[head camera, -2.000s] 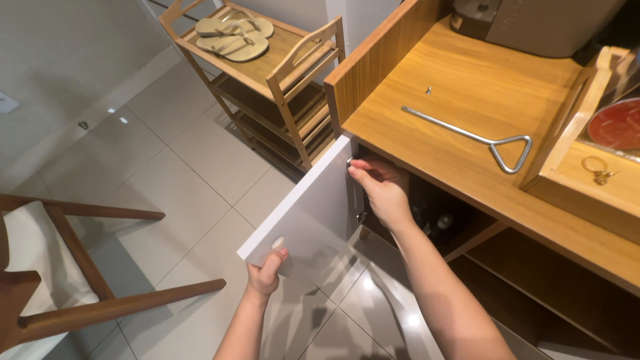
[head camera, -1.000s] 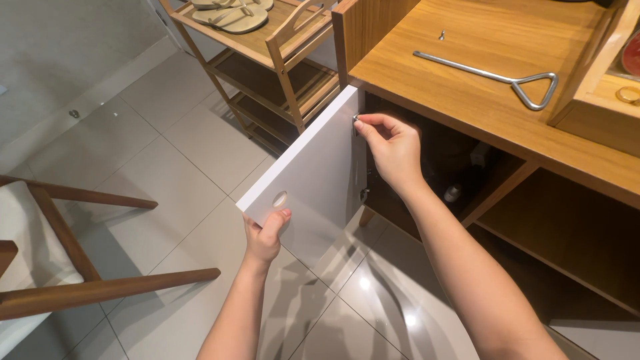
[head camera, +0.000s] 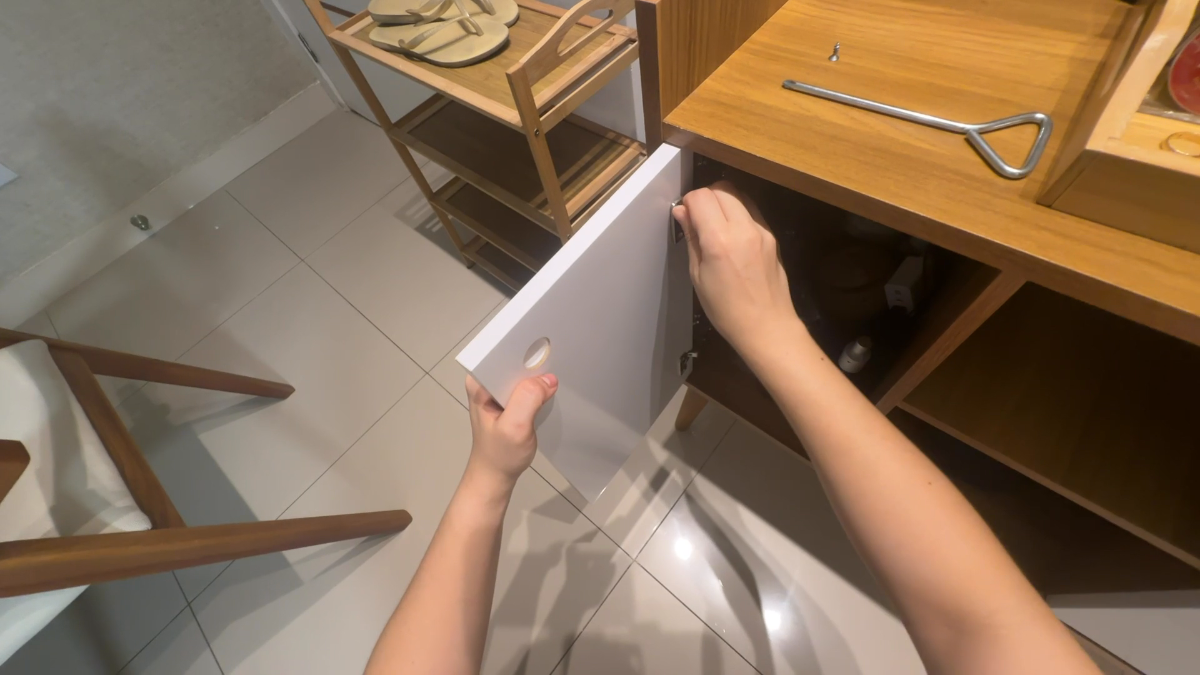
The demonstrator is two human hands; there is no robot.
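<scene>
A white cabinet door [head camera: 609, 309] stands swung out from a wooden cabinet. My left hand [head camera: 507, 422] grips its outer edge just below a round hole, thumb on the inner face. At the upper hinge, my right hand [head camera: 729, 253] has its fingertips pinched on a small metal piece; whether it is a screw or part of the hinge cannot be told. The lower hinge [head camera: 688, 363] joins door and cabinet. On the wooden cabinet top [head camera: 900, 56] lie a small screw [head camera: 834, 52] and a metal rod with a triangular handle [head camera: 937, 122].
A wooden tray [head camera: 1116, 178] sits at the right of the cabinet top. Behind the door stands a wooden shelf rack [head camera: 525, 117] holding flip-flops [head camera: 450, 37]. A wooden chair [head camera: 122, 450] is at the left. A small white bottle [head camera: 855, 355] stands inside the dark cabinet.
My right hand has stayed at the upper hinge, its fingers now more curled and turned downward. My left hand still holds the door's edge.
</scene>
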